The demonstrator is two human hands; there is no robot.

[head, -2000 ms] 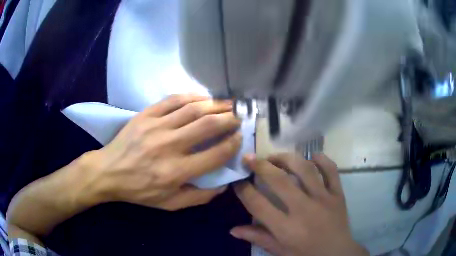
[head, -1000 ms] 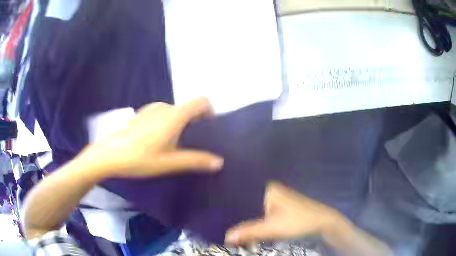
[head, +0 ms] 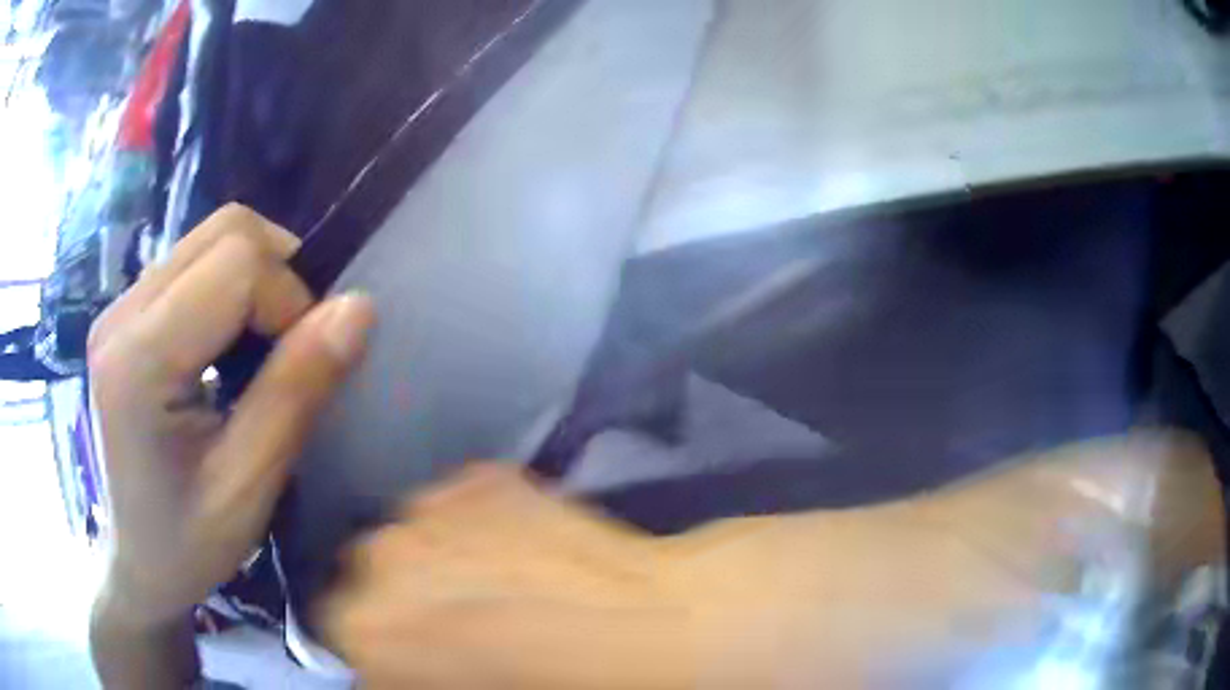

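Note:
The pale grey facing piece [head: 499, 256] lies slantwise across the middle, on dark navy-purple garment cloth [head: 364, 95]. My left hand [head: 223, 364] holds the dark left border of the cloth between thumb and fingers. My right hand [head: 472, 580] is blurred at the lower end of the facing, its fingers curled at the cloth; its exact grip is hidden. My right forearm crosses the lower right. Another pale piece [head: 728, 438] shows among the dark cloth right of the facing.
The white table [head: 863, 121] is at the upper right, its front edge running above dark cloth. A black scissor handle [head: 1207, 14] shows at the top right corner. Blurred red and white items are at far left.
The view has shifted off the sewing machine head. The facing now lies slanted and nearer. My left hand has moved left to the cloth's border; my right hand has moved left across the front.

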